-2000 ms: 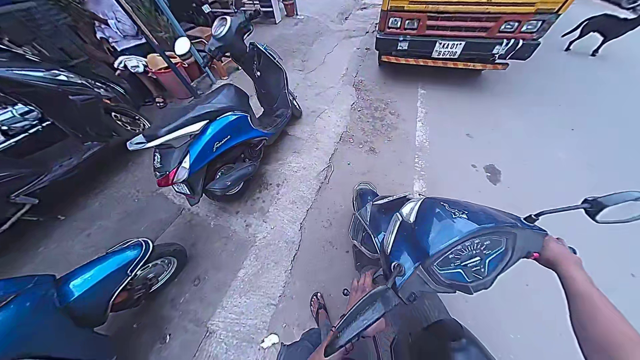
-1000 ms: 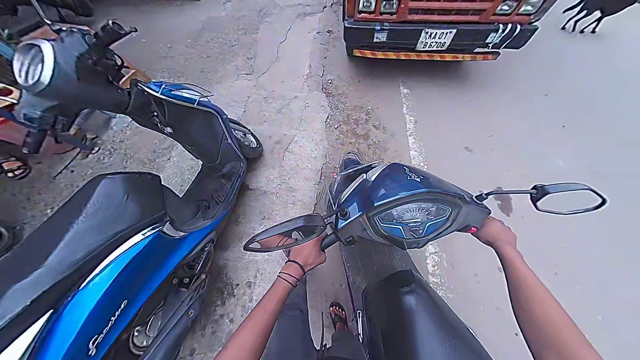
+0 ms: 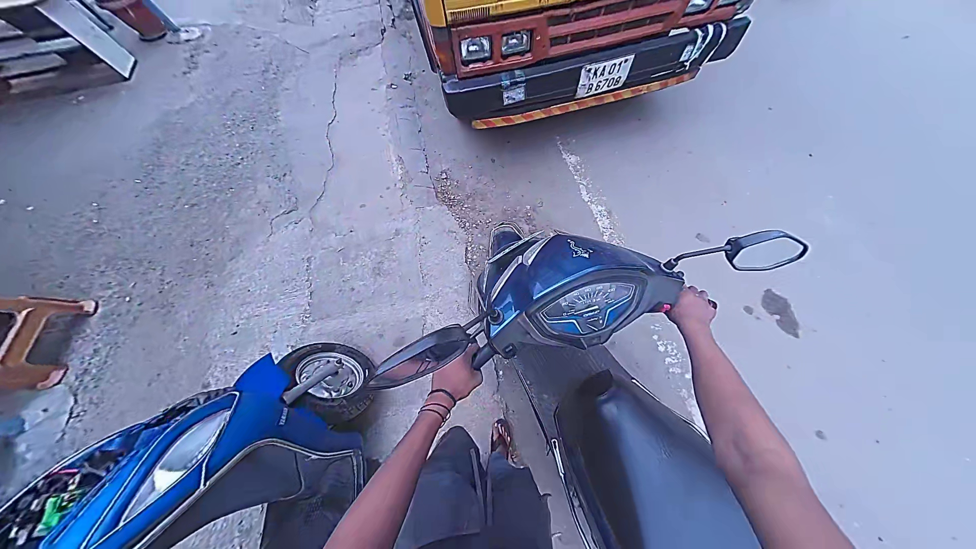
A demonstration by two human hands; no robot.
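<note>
A dark blue scooter (image 3: 568,267) stands right of my legs, with its black seat (image 3: 648,457) toward me and its speedometer (image 3: 587,306) facing up. My left hand (image 3: 457,375) is closed around the left handlebar grip, partly behind the left mirror (image 3: 419,357); dark bands circle that wrist. My right hand (image 3: 692,309) is closed on the right handlebar grip, by a small red switch. Beyond it the right mirror (image 3: 766,250) sticks out on its stalk. I stand on the scooter's left side, and one sandalled foot (image 3: 501,436) shows below.
A truck (image 3: 564,53) with a black bumper faces me just ahead. Close on my left is a parked blue scooter (image 3: 221,450), its front wheel (image 3: 332,379) near my left arm. A brown plastic stool (image 3: 34,343) lies at the left edge. Cracked pavement meets the road beside a worn white line.
My left hand, at the scooter's front beneath the mirror two seconds ago, is now on the left grip. My right hand stays on its grip. The view has shifted along the parked scooters.
</note>
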